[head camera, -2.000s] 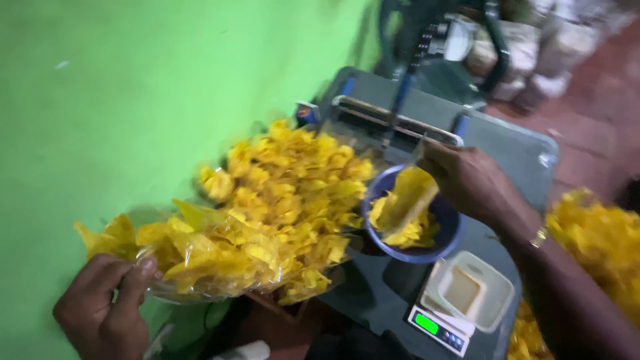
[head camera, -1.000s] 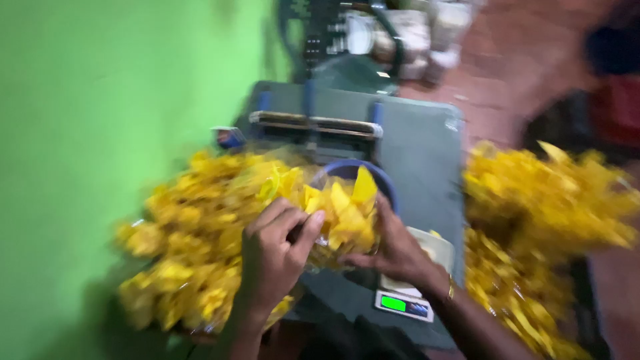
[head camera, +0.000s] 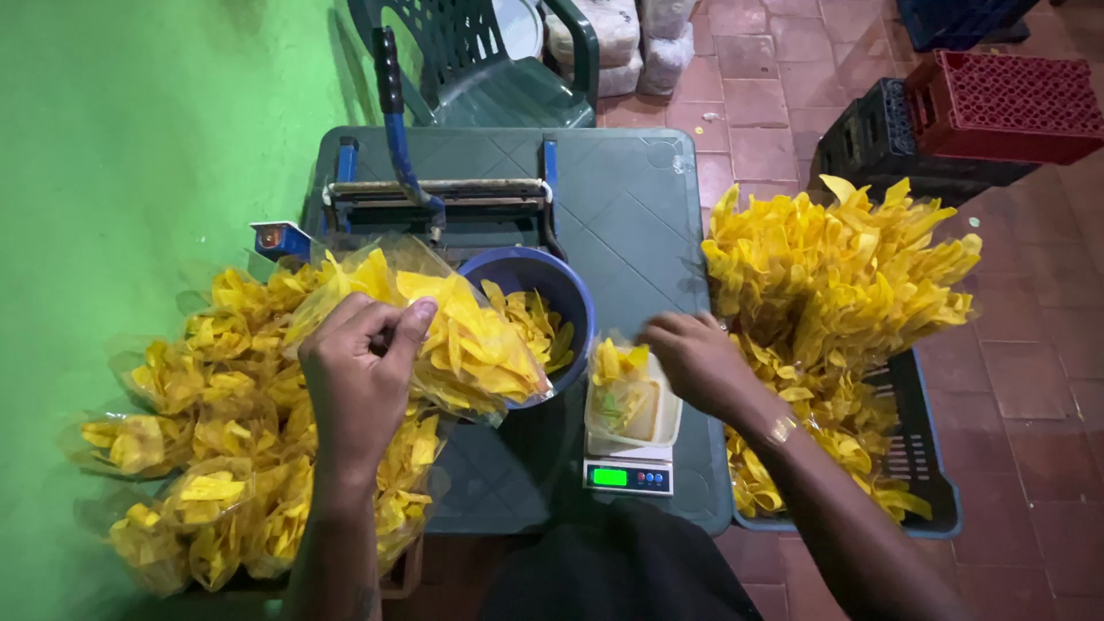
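My left hand (head camera: 366, 345) grips clear plastic bags filled with yellow chips (head camera: 470, 341), held over the left rim of a blue bowl (head camera: 580, 297). Loose chips (head camera: 530, 323) lie in that bowl. To the right, my right hand (head camera: 690, 354) hovers by a small bag of chips (head camera: 623, 388), its fingers partly hidden, so whether they touch it is unclear. That bag rests in a white plastic container (head camera: 668, 414) on a digital scale (head camera: 628, 477) with a lit green display. Many filled bags (head camera: 250, 448) are heaped at the left.
A lever-arm bag sealer (head camera: 444, 194) stands on the green plastic table (head camera: 630, 207), a green chair (head camera: 509, 90) behind it. At the right, a crate (head camera: 940, 509) holds a tall pile of yellow chips (head camera: 837, 267). Red (head camera: 1005, 108) and dark crates (head camera: 880, 129) stand beyond, a green wall (head camera: 129, 172) at left.
One second ago both hands were together at a bag in front of the bowl. Now my right hand is apart, over the scale, where a small bag sits in the container.
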